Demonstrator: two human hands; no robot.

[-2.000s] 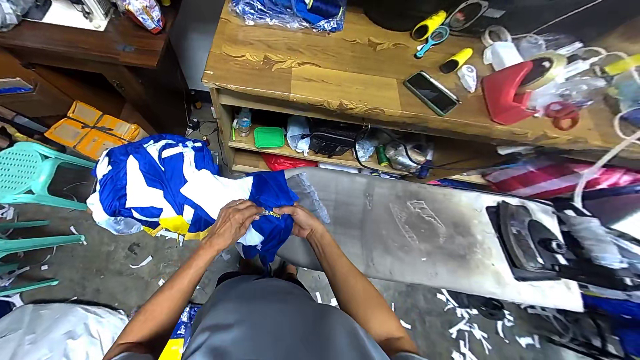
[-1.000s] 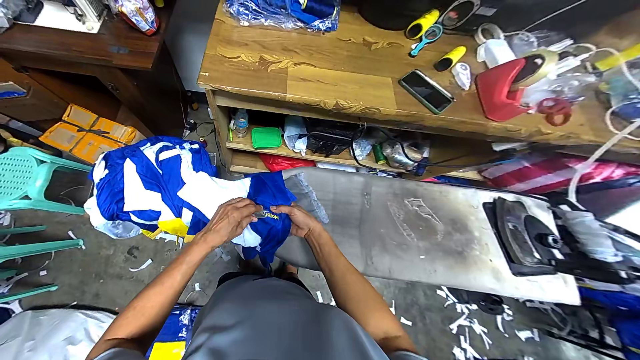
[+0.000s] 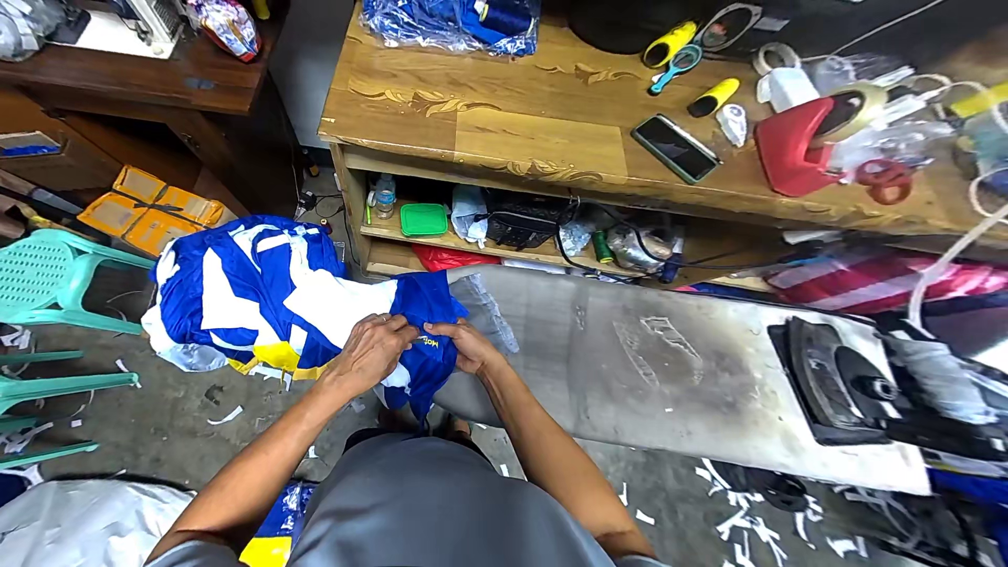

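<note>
A blue fabric piece with yellow lettering [image 3: 431, 376] lies over the left end of a grey ironing board [image 3: 567, 346]. My left hand [image 3: 373, 350] pinches this cloth from the left, fingers bent. From the right, my right hand [image 3: 465, 343] grips the same cloth, its thumb and fingertips close to the left hand's fingers. Left of the board, a large heap of blue and white fabric [image 3: 260, 291] with yellow parts adjoins the held piece. Beside my right hand, a strip of translucent sheet [image 3: 487, 311] rests on the board. An iron [image 3: 835, 378] stands at the board's right end.
Behind the board is a wooden table [image 3: 543, 146] bearing a phone [image 3: 676, 148], a red tape dispenser [image 3: 795, 150] and yellow-handled tools. Its shelf holds a green container [image 3: 424, 220]. Green plastic chairs [image 3: 55, 276] and a taped box [image 3: 153, 209] are at left. Paper scraps litter the floor.
Both hands stay on the blue cloth, with only small finger movements. The fabric heap and the iron keep their places.
</note>
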